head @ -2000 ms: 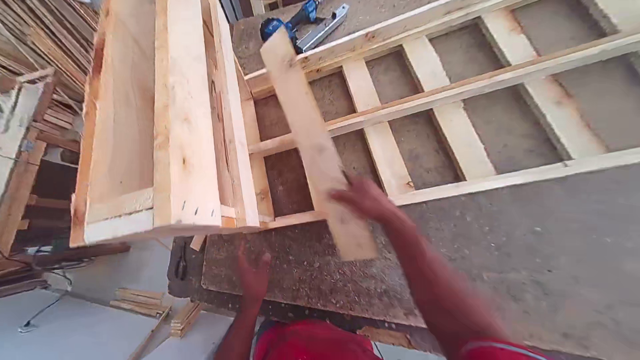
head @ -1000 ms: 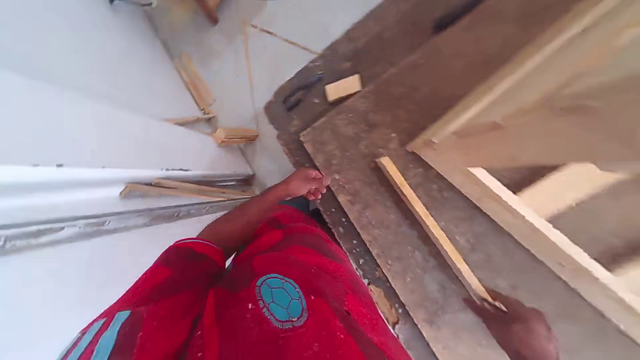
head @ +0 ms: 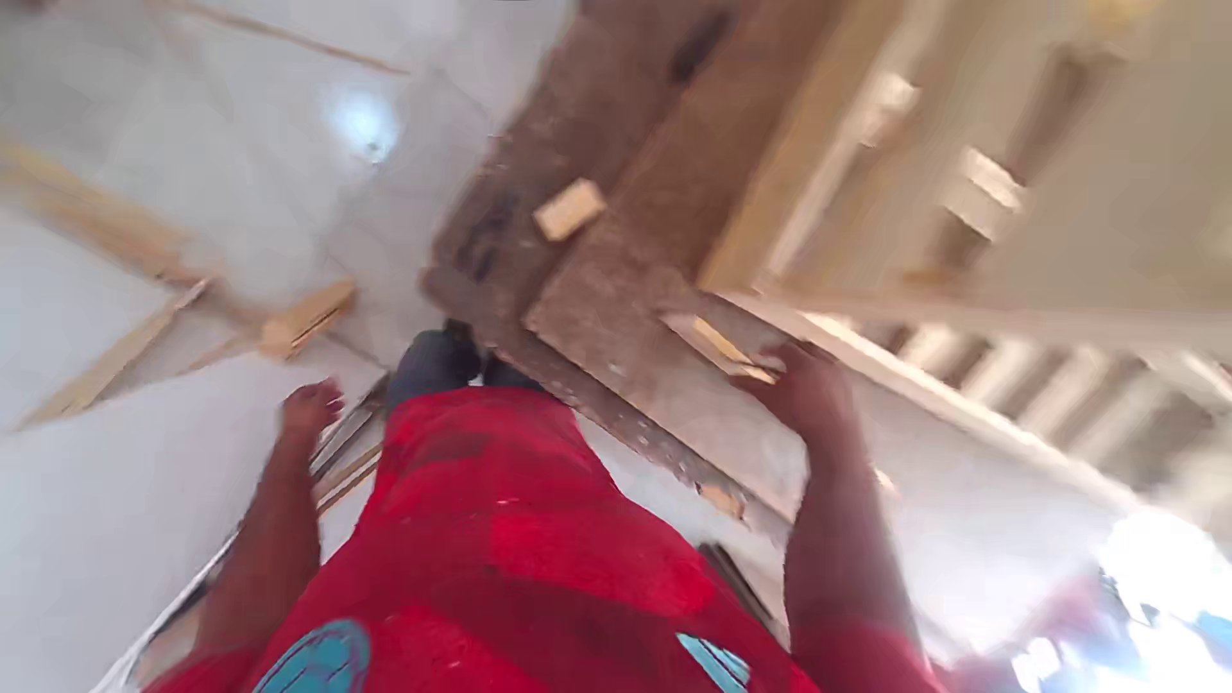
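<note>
My right hand [head: 804, 390] is closed around the near end of a wooden board [head: 707, 337], which lies low over the worktable, beside the slatted wooden frame [head: 962, 399]. My left hand [head: 313, 409] hangs at the left of my body with its fingers curled; nothing shows in it, though blur hides the detail. A box-like wooden piece [head: 789, 192] stands on the frame at the upper right. On the table's corner lies a small wood block [head: 569, 210].
The brown worktable [head: 616, 332] has its edge right in front of my body. Wood offcuts [head: 308, 318] and longer strips [head: 120, 356] lie on the floor at the left. A blurred dark tool [head: 486, 236] rests near the table's corner.
The view has swung far down and to the left since the first frame. My left hand, over the table's edge a second ago, is now out at my left side. The right hand still has the board.
</note>
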